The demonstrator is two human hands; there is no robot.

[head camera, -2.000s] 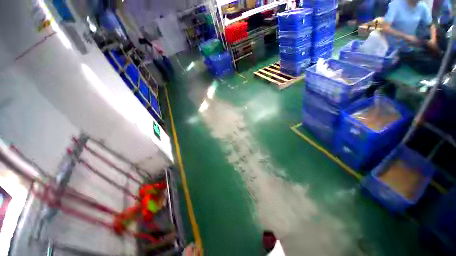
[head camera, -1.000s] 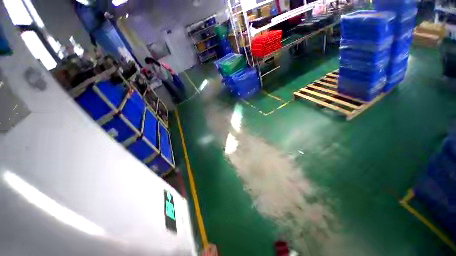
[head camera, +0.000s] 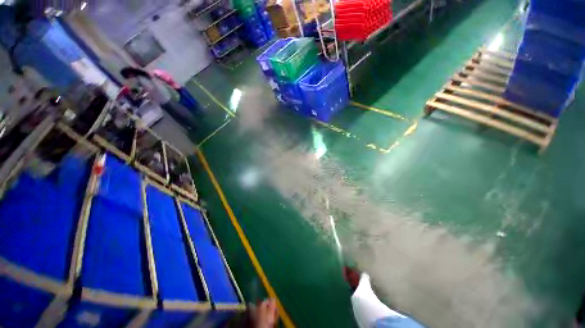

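My left hand (head camera: 264, 314) is a small, blurred piece of bare skin at the bottom edge, beside the yellow floor line. It is mostly cut off, and whether it holds anything cannot be told. My right hand is not seen. A dark red tip with white and pale blue cloth (head camera: 369, 304) shows at bottom centre; it looks like a shoe and trouser leg. Blue bins (head camera: 115, 224) in a pale framed rack stand close on the left, their lower part cut off by the frame.
Yellow line (head camera: 234, 224) runs along the rack over green floor (head camera: 282, 237) with a worn grey strip. Blue crates (head camera: 324, 93) and a green crate (head camera: 296, 59) stand ahead. Wooden pallet (head camera: 491, 106) with stacked blue crates (head camera: 545, 61) is right. A person (head camera: 170, 93) stands far left. Red crates (head camera: 362, 18) sit behind.
The view has moved forward past the white wall. The rack of blue bins is now close on the left; the crates and pallet ahead look larger. The right-hand crates and worker have left view.
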